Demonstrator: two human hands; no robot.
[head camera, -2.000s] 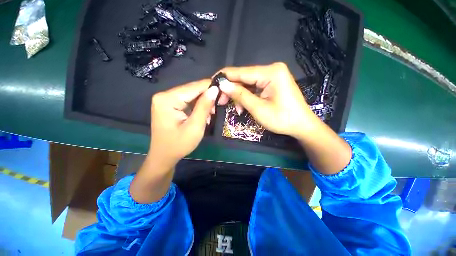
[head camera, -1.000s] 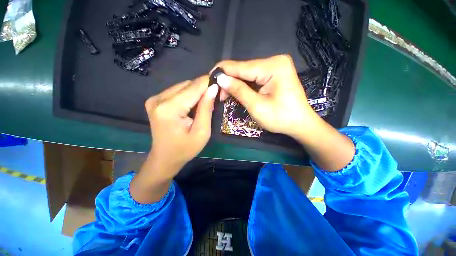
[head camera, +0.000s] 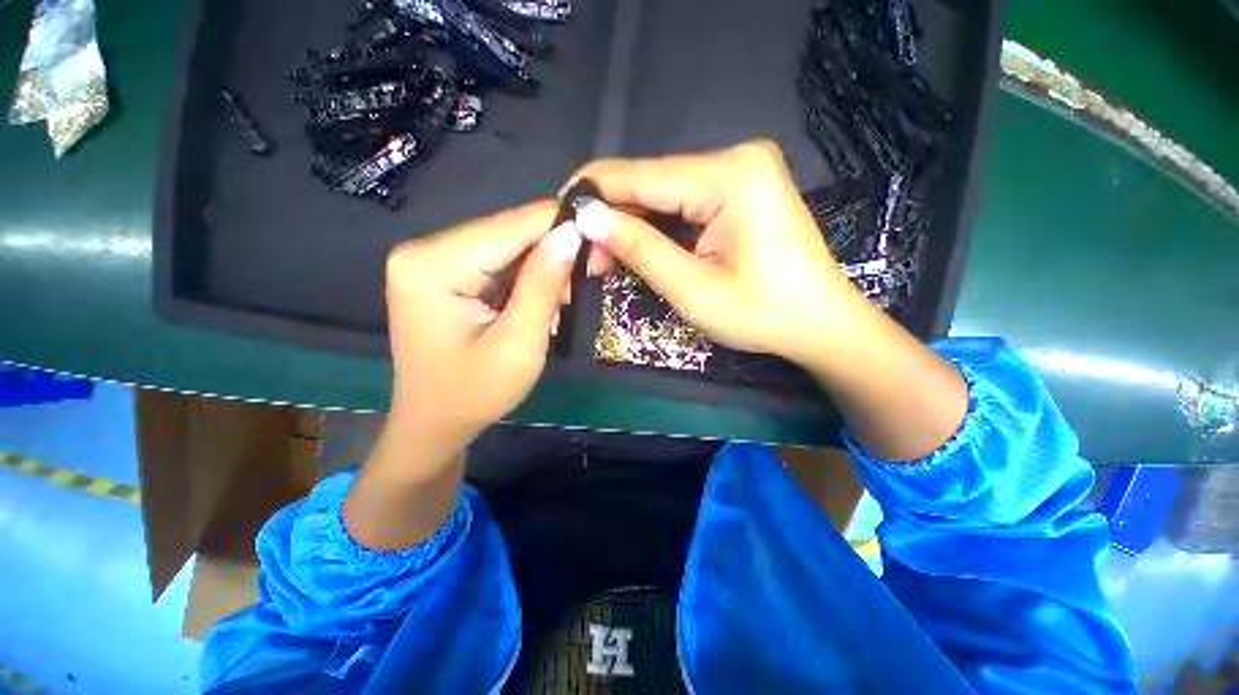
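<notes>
A small black plastic housing is held between the fingertips of both hands, above the tray's divider. My left hand grips its lower part between thumb and fingers. My right hand pinches its upper end with thumb and forefinger. Most of the housing is hidden by the fingers. Tiny shiny gold and copper metal pins lie in a patch just below my right hand. I cannot tell whether a pin is between my fingertips.
The divided black tray holds a heap of housings at left, another heap at right, and a stray housing far left. A clear bag lies left on the green bench. A cardboard box is below.
Both hands have shifted slightly left with the housing still between their fingertips. The view has moved a little, so the tray and bag sit differently in the picture.
</notes>
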